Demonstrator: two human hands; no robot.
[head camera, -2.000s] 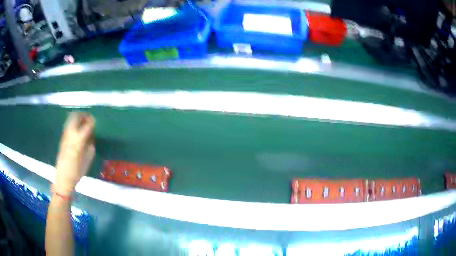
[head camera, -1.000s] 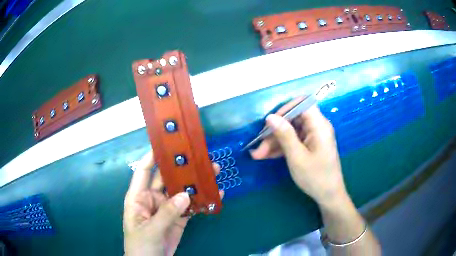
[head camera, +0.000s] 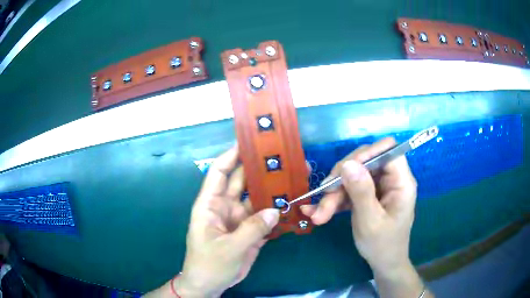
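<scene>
My left hand (head camera: 224, 224) holds a red-brown carrier (head camera: 272, 139) upright by its lower end, with the thumb beside the lowest nest. Small round parts sit in its nests along the centre line. My right hand (head camera: 378, 204) holds slim silver tweezers (head camera: 360, 174) like a pen. Their tips are at the lowest round part (head camera: 280, 202), with a tiny thin ring (head camera: 285, 208) at the tips, overlapping that part's lower edge. Whether the ring is seated cannot be told.
A carrier (head camera: 148, 71) lies on the green belt (head camera: 325, 32) at the left, and joined carriers (head camera: 465, 42) lie at the right. Blue backing sheets (head camera: 471, 154) lie on the ledge beyond the white strip (head camera: 360, 81); another sheet (head camera: 38, 206) is at the left.
The right hand has brought the tweezers from the blue sheet to the carrier's lowest nest, now with a ring at the tips. The view has shifted, and the held carrier appears further right.
</scene>
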